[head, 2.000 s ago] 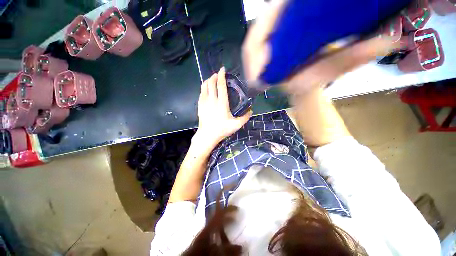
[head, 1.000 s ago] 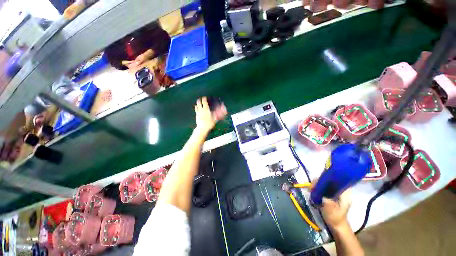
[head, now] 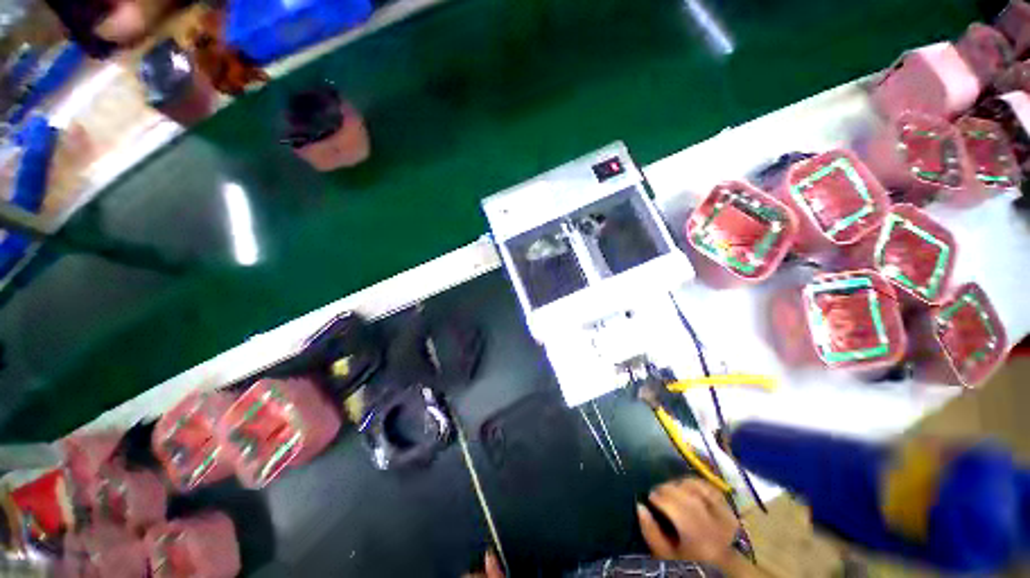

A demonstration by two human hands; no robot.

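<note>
A pink housing with a black part on it (head: 333, 141) stands on the green conveyor belt. My right hand (head: 691, 519) is low on the mat, fingers curled near a dark patch; whether it holds anything is unclear. The blurred blue electric screwdriver (head: 881, 485) lies across the view to its right, with no visible grip on it. Only fingertips of my left hand (head: 488, 567) show at the bottom edge. A black frame (head: 407, 429) lies on the mat, and another faint black frame (head: 520, 431) lies right of it.
A white screw feeder (head: 599, 271) stands at the bench centre, with orange-handled nippers (head: 691, 449) and thin tweezers (head: 602, 438) before it. Several pink housings (head: 855, 320) stand on the white surface at right, and several more (head: 277, 429) at left. A blue tray (head: 296, 25) is beyond the belt.
My left hand has let go of the pink housing on the belt and come back to the bottom edge. My right hand has moved left, apart from the screwdriver. The view has shifted.
</note>
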